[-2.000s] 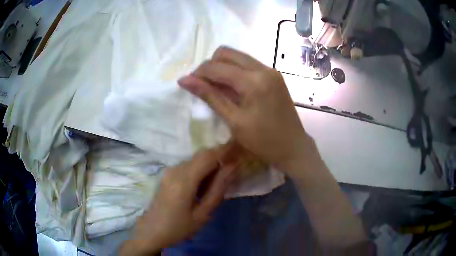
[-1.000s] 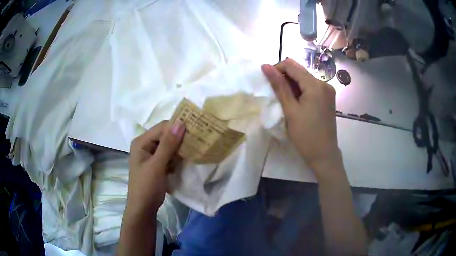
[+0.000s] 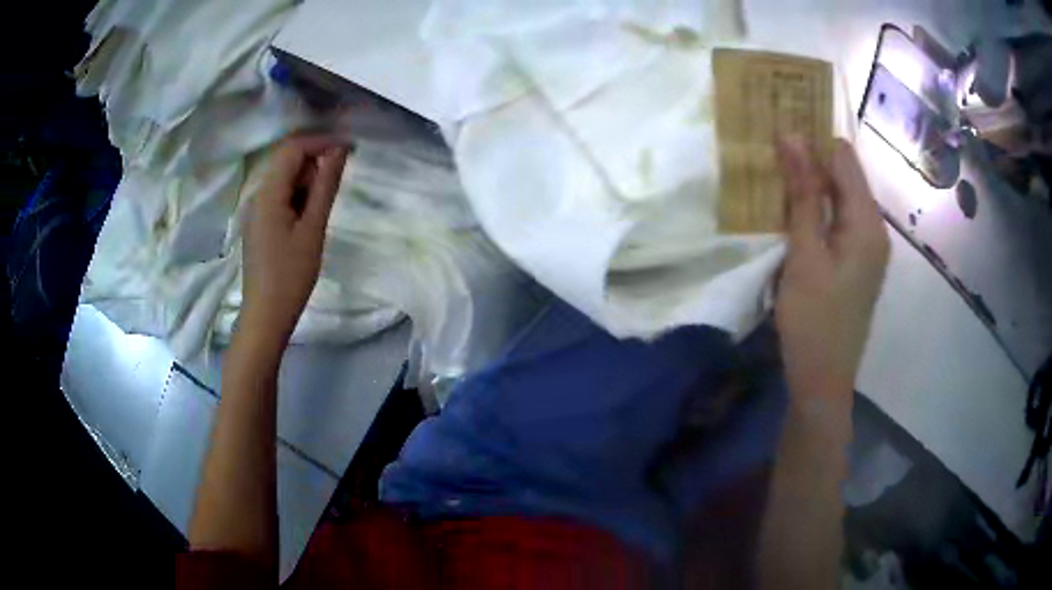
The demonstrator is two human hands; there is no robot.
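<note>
My right hand (image 3: pixel 825 248) is shut on a tan printed bundle ticket (image 3: pixel 748 144), thumb and fingers at its right edge. The ticket lies upright against a white garment piece (image 3: pixel 554 150) that spreads over the table's front edge towards my lap. The cloth's lower right corner meets my right hand. My left hand (image 3: pixel 288 213) is over the heap of white to cream garment pieces (image 3: pixel 392 231) at the left, fingers curled and fingertips close together. Blurred cloth lies at its fingertips, and I cannot tell whether they hold it.
The sewing machine's lit needle area (image 3: pixel 940 110) is at the upper right. Dark shears (image 3: pixel 1038 426) show at the right rim. A light grey side board (image 3: pixel 317 403) lies under the heap, left of my blue-covered lap. The white table's front edge crosses the right side.
The view has turned left and down. My left hand has let go of the ticket and moved left to the heap. My right hand now holds the ticket, which has been turned upright.
</note>
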